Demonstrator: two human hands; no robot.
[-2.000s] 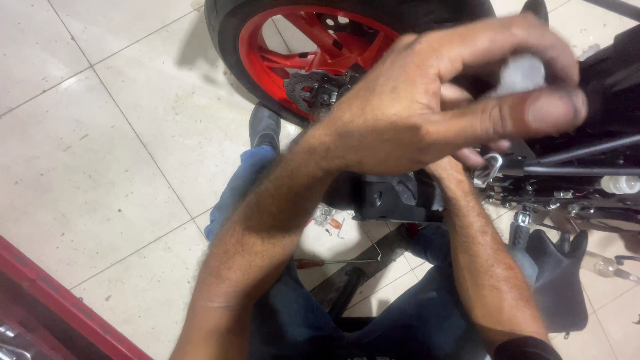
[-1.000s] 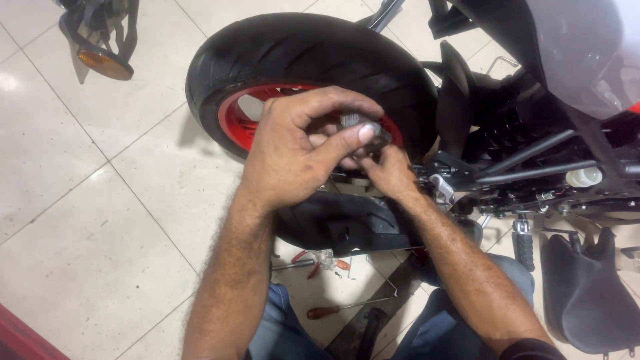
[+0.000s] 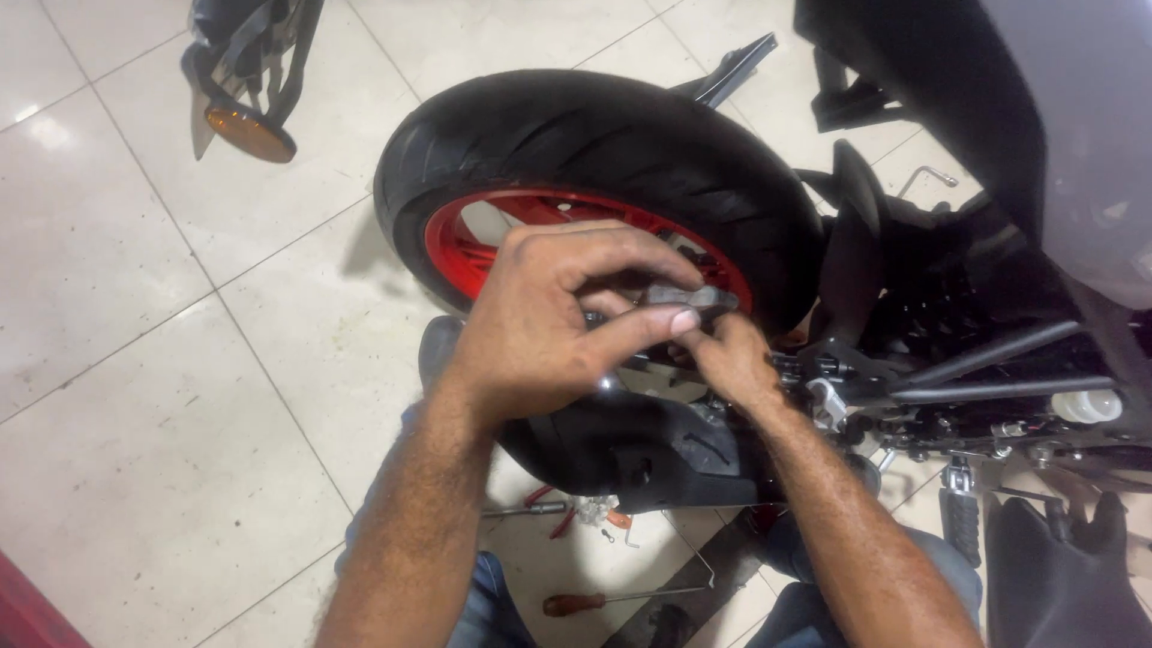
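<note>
My left hand (image 3: 558,315) pinches a small grey metal part (image 3: 688,295) between thumb and fingers, in front of the red rim (image 3: 450,243) of a motorcycle wheel with a black tyre (image 3: 594,135). Just right of it, my right hand (image 3: 733,355) reaches in beside the wheel hub, its fingertips near or at the same part. Whether it grips anything is hidden. A black plastic guard (image 3: 639,450) lies below both hands.
On the tiled floor below are a screwdriver (image 3: 576,604), red-handled pliers (image 3: 562,522) and small loose parts. A black seat (image 3: 1057,576) lies at lower right. The motorcycle frame (image 3: 990,360) fills the right side. An orange reflector (image 3: 250,133) on a black bracket lies upper left.
Two seconds ago my left hand was raised close to the camera with a pale blurred thing; it has since come down to the wheel beside my right hand. The view has shifted.
</note>
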